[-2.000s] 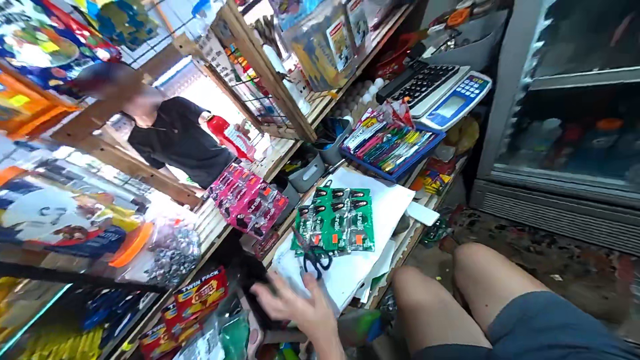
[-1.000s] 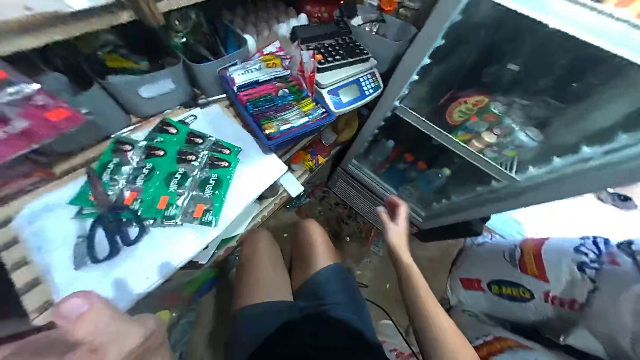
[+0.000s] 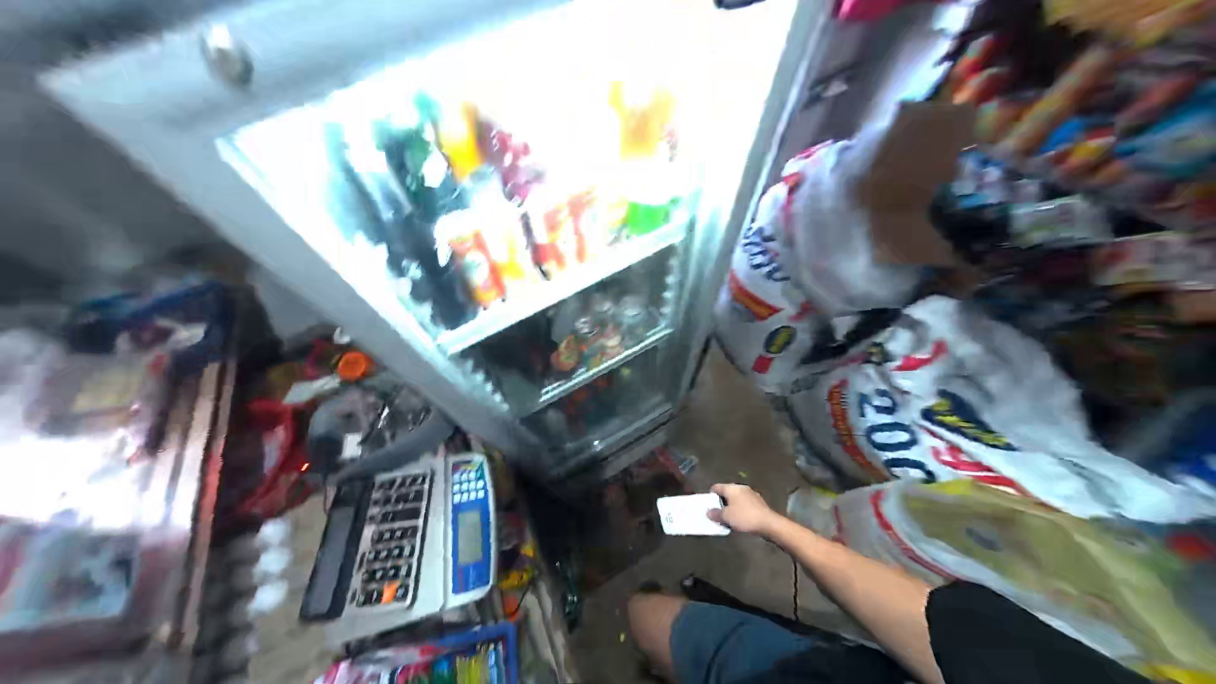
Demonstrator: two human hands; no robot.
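In the lower middle of the head view, my right hand grips one end of a small white rectangular object, held over the floor beside my knee. Too little detail shows to tell what the object is. My left hand is out of view. To the left lie a large-key calculator and a weighing scale with a blue keypad panel. Beyond my right hand stands a glass-door drinks fridge, its upper part brightly lit, with bottles on the shelf.
Large printed white sacks are piled along the right. A blue basket of colourful packets sits at the lower left, beside the scale. A grey bin stands behind the calculator. Packaged goods fill the upper right.
The view has swung far right to the fridge and sacks. My right hand now holds the white object. My left hand, seen earlier near the scissors and green packs, has left the view.
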